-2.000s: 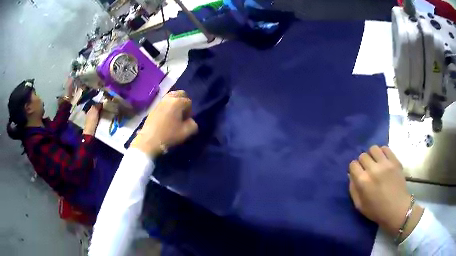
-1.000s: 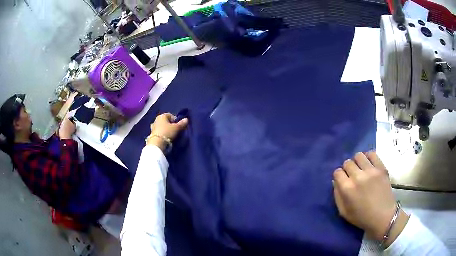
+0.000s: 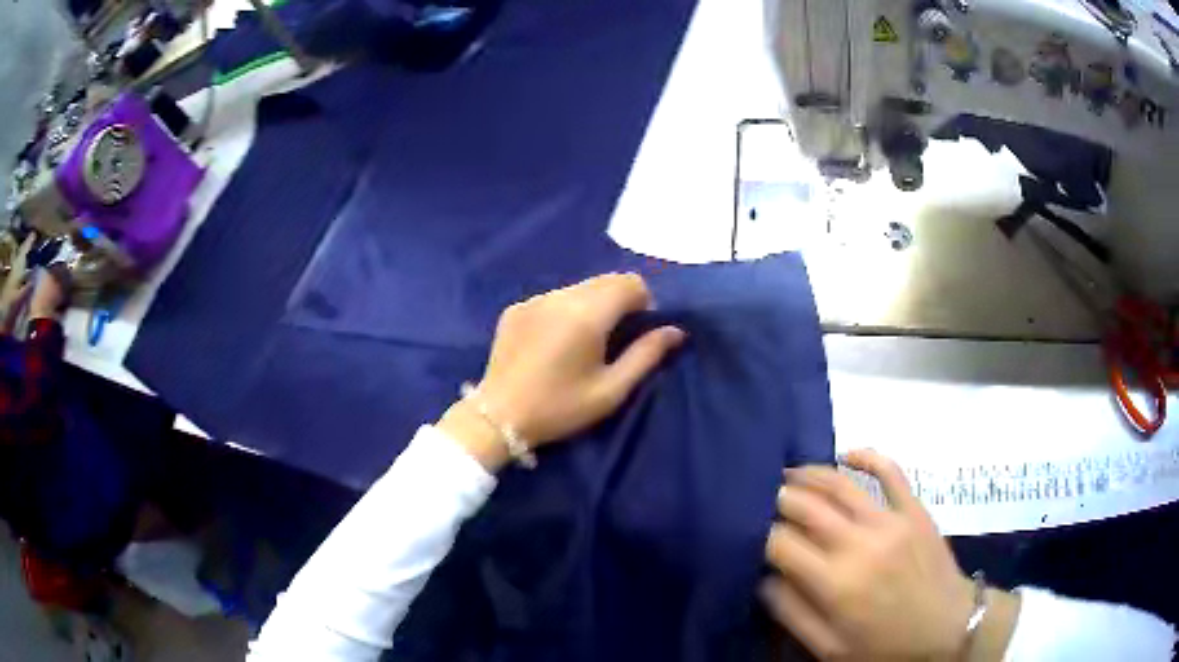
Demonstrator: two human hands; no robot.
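Observation:
A large navy cut panel (image 3: 440,194) covers the table and hangs over its front edge. My left hand (image 3: 569,362) grips gathered cloth between thumb and fingers near the panel's upper right part. My right hand (image 3: 860,556) holds the panel's right edge at the front of the table; its fingertips are partly hidden at the cloth. The white lockstitch machine head (image 3: 840,78) stands above right, over the metal bed (image 3: 931,291). The panel's corner lies just left of and below the presser foot area, not under it.
Orange-red handled scissors (image 3: 1138,369) lie right of the bed. Dark cloth scraps (image 3: 1047,168) lie behind the foot. A printed scale (image 3: 1009,481) runs along the front table edge. A purple neighbouring machine (image 3: 129,181) and a person's checked sleeve (image 3: 36,382) are at left.
The view has turned right. My left hand has moved right across the panel and grips cloth nearer the machine. My right hand has moved down to the table's front edge with the cloth edge.

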